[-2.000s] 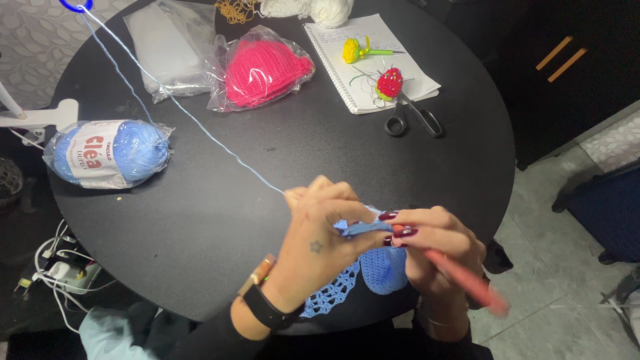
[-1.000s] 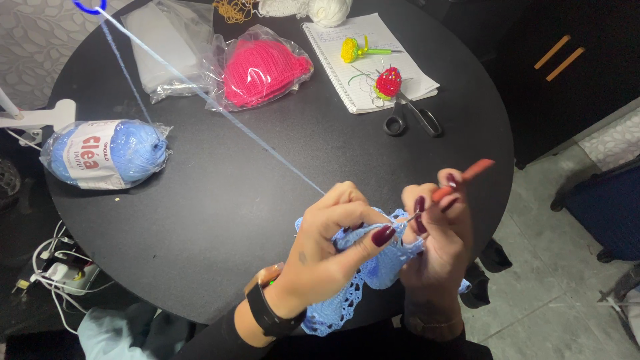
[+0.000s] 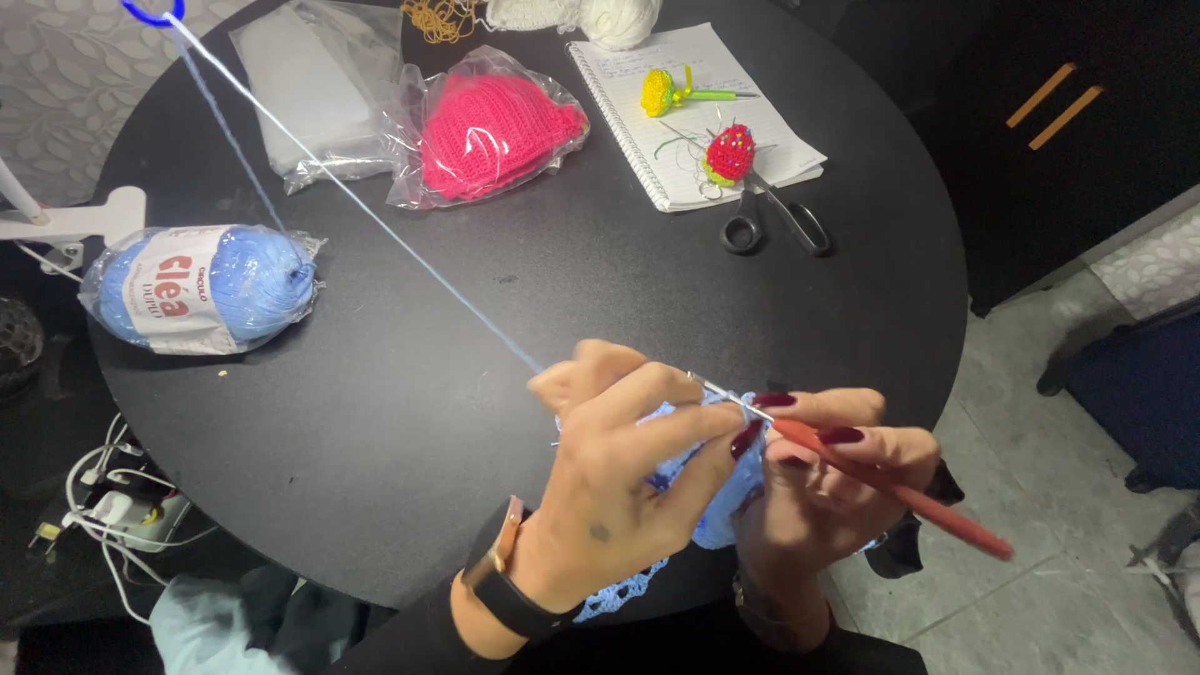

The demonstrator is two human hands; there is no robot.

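My left hand (image 3: pixel 623 450) pinches the edge of a light blue crochet piece (image 3: pixel 717 516), part of which hangs lacy below the wrist. My right hand (image 3: pixel 834 469) grips a crochet hook with a red handle (image 3: pixel 900 492); its metal shaft passes over the work at the left fingertips. A blue yarn strand (image 3: pixel 412 258) runs taut from the left fingers up to a blue ring (image 3: pixel 155 11) at the top left, then down to a wrapped ball of blue yarn (image 3: pixel 202 289) on the table's left side. The fingers hide the stitches being worked.
On the round black table (image 3: pixel 394 450) lie bagged pink crochet work (image 3: pixel 497 131), a clear plastic bag (image 3: pixel 323 94), a spiral notebook (image 3: pixel 694 183), a strawberry pincushion (image 3: pixel 731 152), black-handled scissors (image 3: pixel 742 234) and white yarn (image 3: pixel 619 21). White cables (image 3: pixel 112 511) hang beyond its left edge.
The hook has swung from pointing up and right to a slant, its handle now down and right. The hook's metal tip now shows above the work, beside my left fingers.
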